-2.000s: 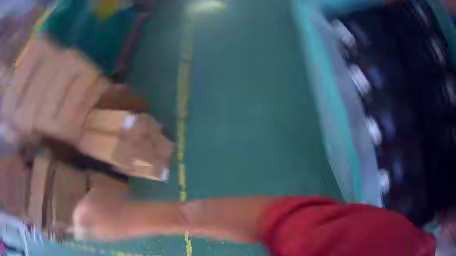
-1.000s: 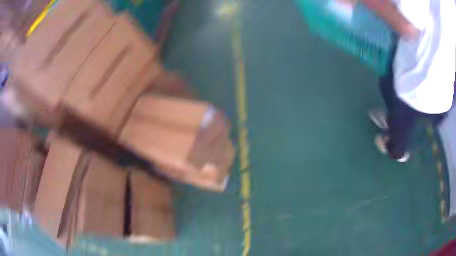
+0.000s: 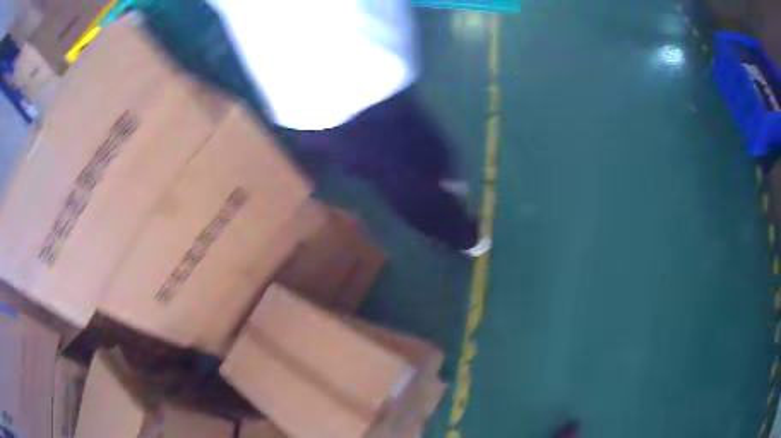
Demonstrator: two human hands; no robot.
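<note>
Neither of my hands is in view. Nearest in front of me are brown cartons. Two large closed cartons with dark printed text, one farther left (image 3: 81,162) and one beside it (image 3: 205,231), stand side by side at the left. A smaller carton (image 3: 312,364) with a pale label at its corner lies at the bottom centre-left. Another brown carton (image 3: 336,261) shows partly behind it. More carton parts (image 3: 107,398) show at the bottom left, cut off by the edge.
A person in a white top (image 3: 321,60) and dark trousers is just beyond the cartons, a shoe at the yellow floor line (image 3: 479,299). A blue bin (image 3: 749,94) stands at the upper right on the green floor (image 3: 617,257). A small dark shape at the bottom edge is unclear.
The view has shifted, and the cartons look larger and nearer. The person in white has moved from the right to behind the cartons. My outstretched arm, seen two seconds ago, has left the view.
</note>
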